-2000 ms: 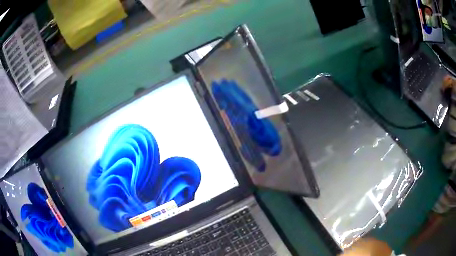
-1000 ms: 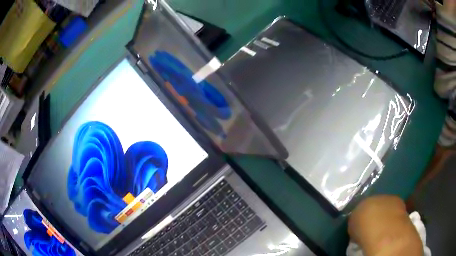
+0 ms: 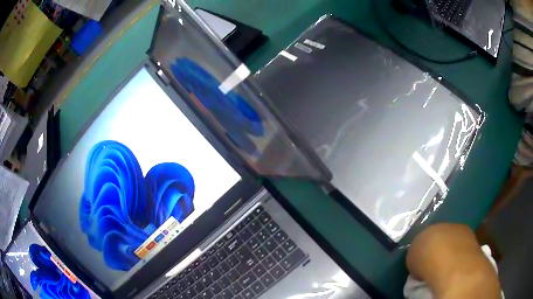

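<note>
The open laptop's main screen (image 3: 140, 175) shows a blue swirl on a pale background, with a small orange-white bar low on it. The right side screen (image 3: 222, 105) is angled outward, shows a dimmer blue swirl and has a white tape tab. The left side screen (image 3: 49, 268) is lit and cut off at the bottom left. The keyboard (image 3: 234, 257) and palm rest are partly visible. A rounded bare-skin shape with white cloth, apparently my right hand (image 3: 453, 263), is at the bottom right beside the laptop. Its fingers cannot be made out. My left hand is not in view.
A closed laptop in clear film (image 3: 362, 111) lies right of the side screen on the green mat. Another laptop (image 3: 467, 20), a black cable (image 3: 432, 58) and another person's striped sleeve (image 3: 522, 76) are upper right. A yellow sheet (image 3: 26, 41) and papers are at left.
The view has turned and shifted, so the open laptop sits further left and tilts more. The bare-skin shape at the bottom right shows more than at first. The screens still show the blue swirl.
</note>
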